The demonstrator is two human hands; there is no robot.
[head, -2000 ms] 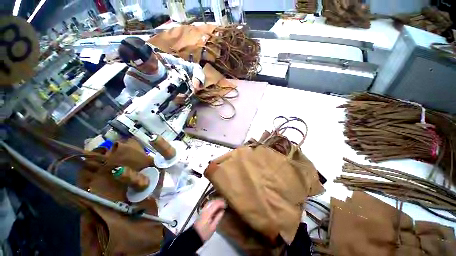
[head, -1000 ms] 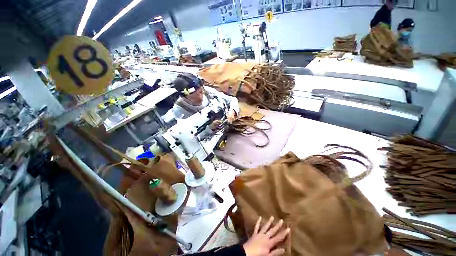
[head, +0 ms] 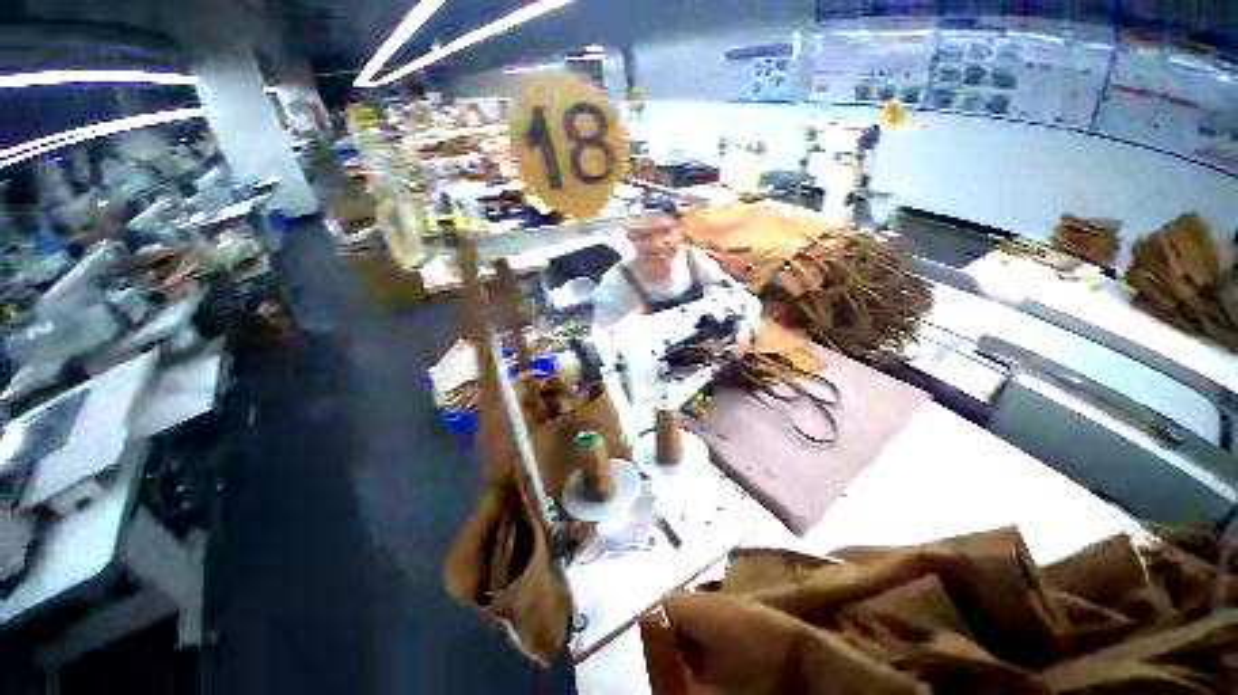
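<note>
Brown bag pieces (head: 869,618) lie heaped and folded on the white table at the bottom right, cut off by the lower edge. Neither of my hands shows; both are out of the picture or hidden. A white sewing machine (head: 679,340) stands beyond. Two thread cones, one brown (head: 668,439) and one brown with a green top (head: 592,466), stand on white discs at the near end of the machine table.
A person (head: 654,278) sits behind the machine. A pile of brown bags with tangled handles (head: 855,278) lies beyond. A yellow 18 sign (head: 570,145) hangs above a pole. Brown bags (head: 516,564) hang beside the table. A dark aisle floor (head: 367,530) runs on the left.
The view has swung left and up, showing the aisle. My left hand, earlier on the brown bag, has gone out of sight. The brown heap now lies lower in the picture.
</note>
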